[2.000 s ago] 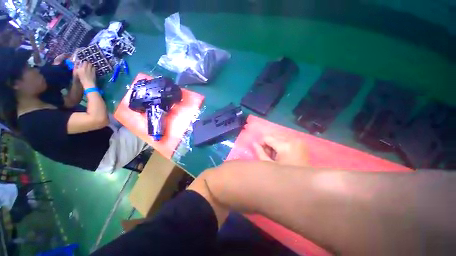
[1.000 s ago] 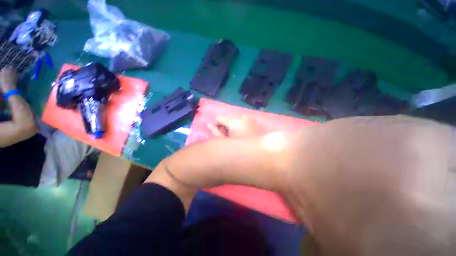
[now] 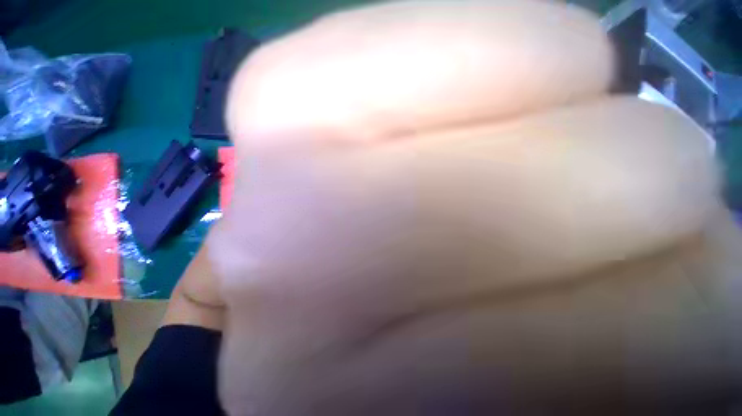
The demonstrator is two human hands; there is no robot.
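Observation:
My right hand (image 3: 464, 179) is very large, close to the camera and blurred. Its fingers look curled, but I cannot tell whether anything is in it. It hides most of the pink-red foam mat (image 3: 227, 171), of which a strip shows at its left. Of my left arm, the black sleeve and bare wrist (image 3: 198, 280) show at the lower left; the left hand itself is hidden behind the right. A black side cover (image 3: 169, 195) lies tilted on the green bench left of the mat. Another black cover (image 3: 215, 89) stands out behind, partly covered by my right hand.
A neighbour's black assembly with wrapped grip (image 3: 41, 211) lies on a second foam mat (image 3: 99, 191). A crumpled clear bag (image 3: 57, 97) is at the upper left. Shiny film (image 3: 128, 231) lies between the mats. A silver-white screw feeder (image 3: 679, 69) shows at the upper right. A cardboard box (image 3: 137, 333) is below.
The view has swung right, so the bench things sit further left. My right hand has come close in front of the camera, covering my left hand and most of the mat. The feeder has come into view.

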